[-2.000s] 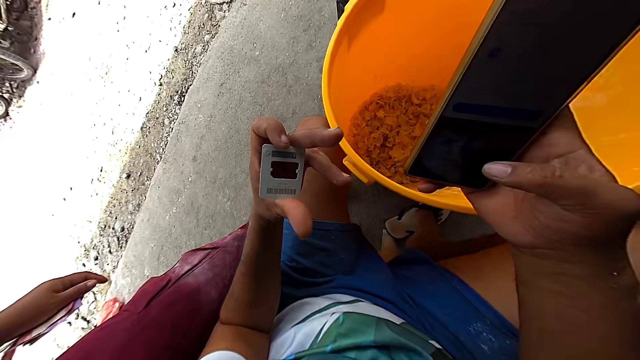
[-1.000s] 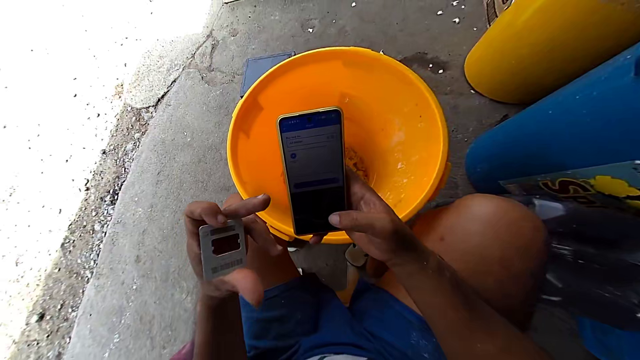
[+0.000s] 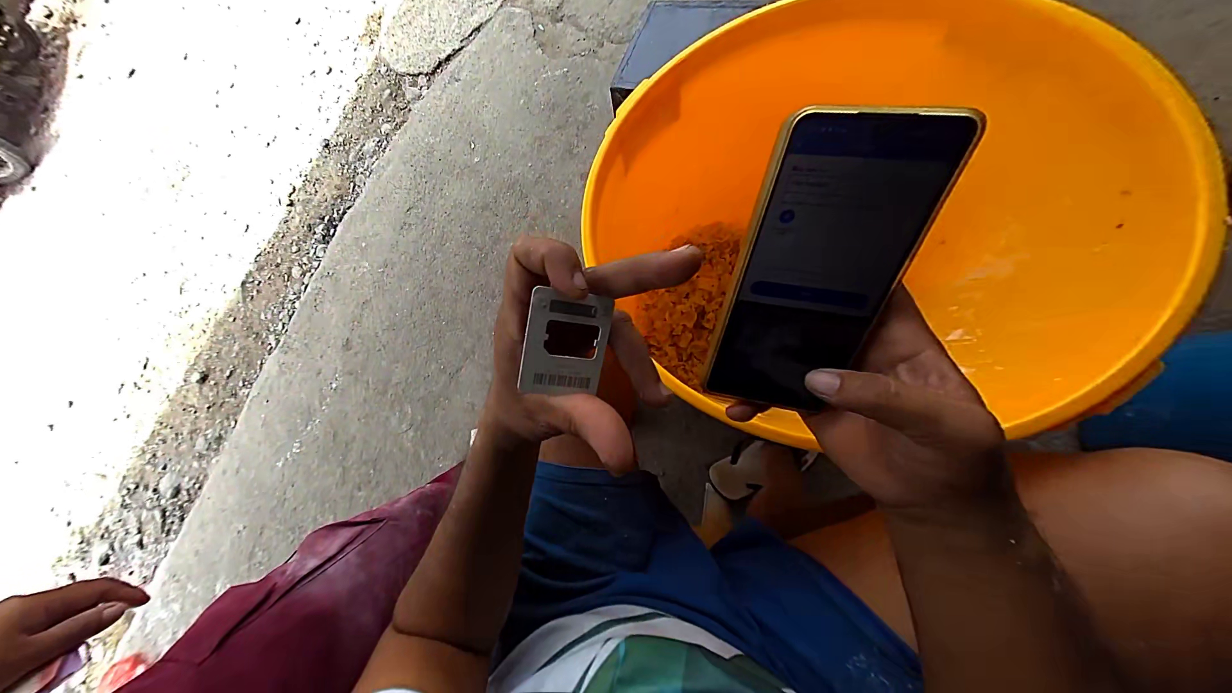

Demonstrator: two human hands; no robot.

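My left hand [image 3: 568, 356] holds a small plastic SIM card frame [image 3: 565, 341] with a cut-out window and a barcode; its index finger points toward the phone. To the right of it, my right hand [image 3: 905, 404] grips a smartphone [image 3: 837, 260] in a gold-edged case, thumb on the lower edge of the lit screen. Both hands are over the near side of a large orange plastic tub [image 3: 1059, 192]. Orange flaky bits [image 3: 693, 298] lie inside, partly hidden behind the phone.
A dark flat-topped box [image 3: 674, 38] stands behind the tub, and a blue object [image 3: 1169, 395] is at the right. Another person's hand [image 3: 67, 616] and maroon-clothed leg [image 3: 318, 587] are at lower left. Concrete pavement [image 3: 404, 241] meets a gravel strip.
The view has shifted strongly between frames. Both hands keep hold of the card frame and the phone throughout. The phone is tilted more to the right than one second ago.
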